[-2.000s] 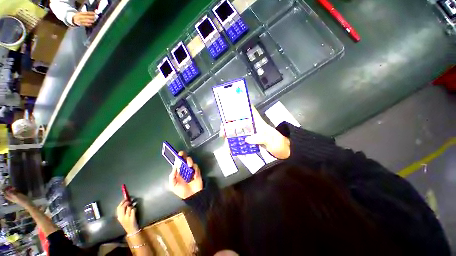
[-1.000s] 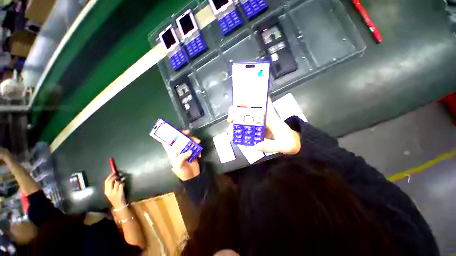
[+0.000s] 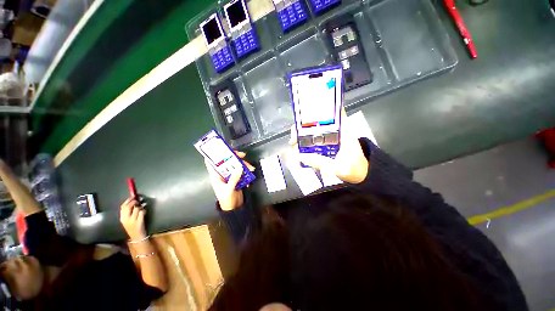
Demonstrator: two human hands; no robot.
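Observation:
My left hand [image 3: 228, 186] holds a blue keypad phone [image 3: 222, 157] with its screen lit, at the bench edge. My right hand [image 3: 348, 159] holds another blue keypad phone [image 3: 316, 108] upright with a lit white screen, thumb at the keys, over the near side of a clear blister tray [image 3: 390, 92]. Blue phones with dark screens [image 3: 244, 37] lie in the tray's far row, cut off by the top edge. Two black phones, back up [image 3: 231, 113], lie in near pockets. White paper slips [image 3: 273, 174] lie below my phones.
A red marker pen [image 3: 460, 29] lies right of the tray. At left, a neighbouring person's hand [image 3: 132, 218] holds a red pen, near a small black-and-silver part [image 3: 87, 205]. A green conveyor belt [image 3: 131, 51] runs behind. A cardboard box [image 3: 190, 267] is below the bench.
The left phone's screen was dark two seconds ago and is now lit; that phone has tilted. The right phone's screen content has changed. The whole view has shifted.

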